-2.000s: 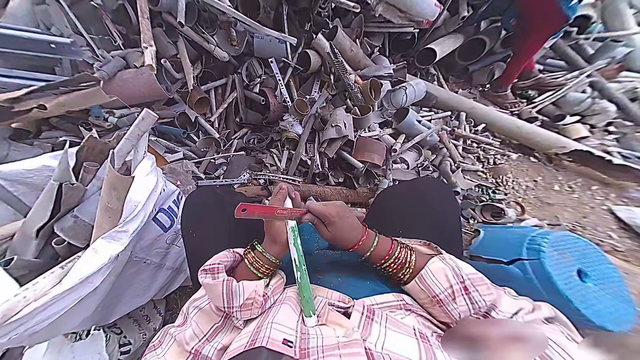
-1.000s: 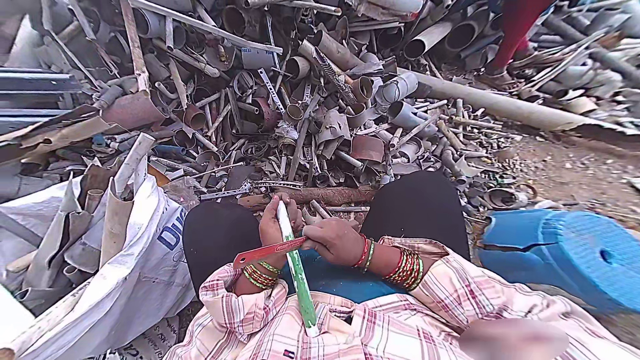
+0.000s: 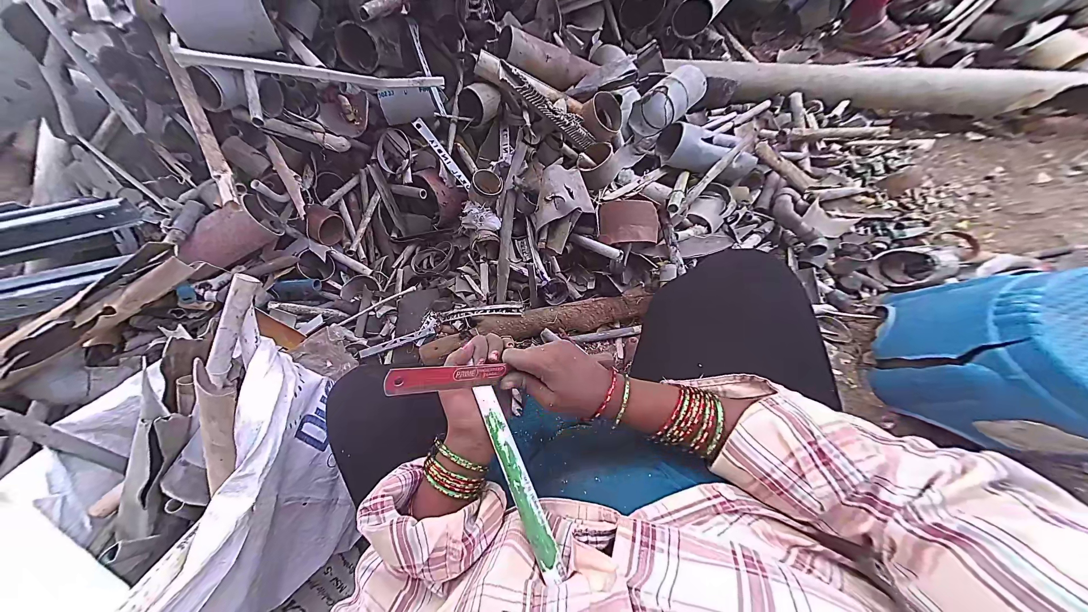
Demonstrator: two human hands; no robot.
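Observation:
My left hand [image 3: 466, 408] grips the upper end of a narrow pipe [image 3: 520, 484], white with patches of green paint, whose lower end rests against my checked shirt. In my right hand [image 3: 557, 378] is one end of a flat red hacksaw blade [image 3: 425, 380] with a hole at its far end. The blade lies crosswise over the pipe near my left fingers. Whether its edge touches the pipe cannot be told.
Scrap pipe pieces [image 3: 629, 223] heap up ahead of my knees, with a long grey pipe [image 3: 850, 87] behind. A white woven sack [image 3: 280, 425] holding pipe offcuts stands at left. At right lies a cracked blue plastic stool [image 3: 960, 357]. Part of another person's foot [image 3: 880, 38] shows at top right.
The red blade was tilted across the pipe one second ago and now lies nearly level. Both hands keep their holds on the pipe and the blade.

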